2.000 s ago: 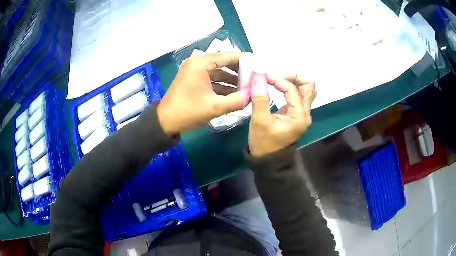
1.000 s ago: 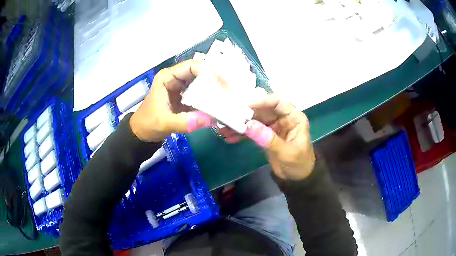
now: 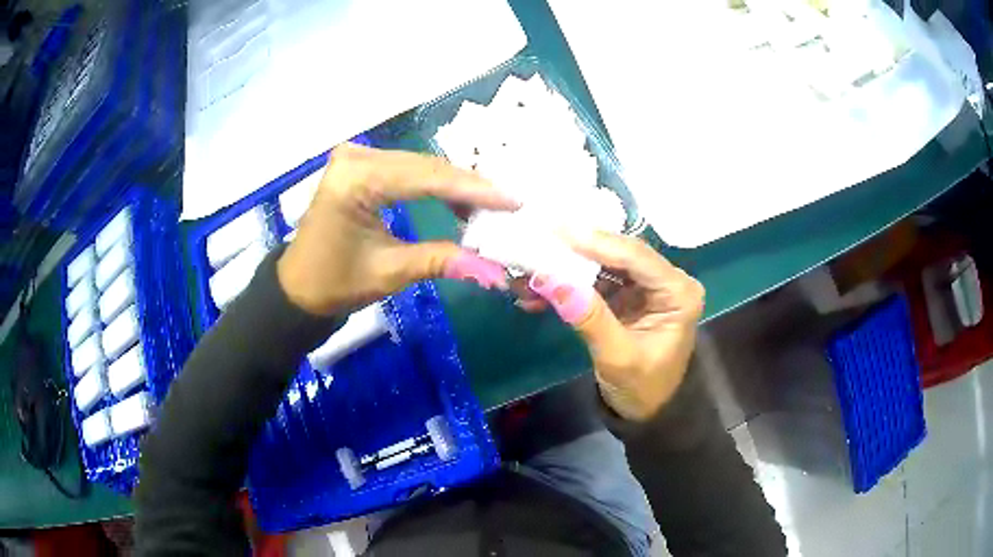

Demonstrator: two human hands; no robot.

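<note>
A white housing [image 3: 520,242] is held level between my two hands, in front of the clear parts box. My left hand [image 3: 376,234] grips its left end between the fingers and a thumb with a pink finger cot. My right hand [image 3: 637,310] grips its right end, pink-cotted thumb at the near edge. Glare hides the housing's details, and I cannot tell whether a small fitting is in my right fingers. The clear parts box [image 3: 635,226] is heaped with small white pieces [image 3: 534,131].
A blue blister tray [image 3: 316,479] holds white housings [image 3: 237,235] and slim rods [image 3: 397,452] at its near end. Another blue tray [image 3: 163,370] stands left. A pale compartment tray [image 3: 348,65] and a white liner sheet [image 3: 740,141] with pale pieces lie behind. Blue crate [image 3: 880,392] at lower right.
The housing was upright between my hands at first. It is now lower and lies lengthwise between them, and my hands are further apart. The view has shifted, showing more of the parts box.
</note>
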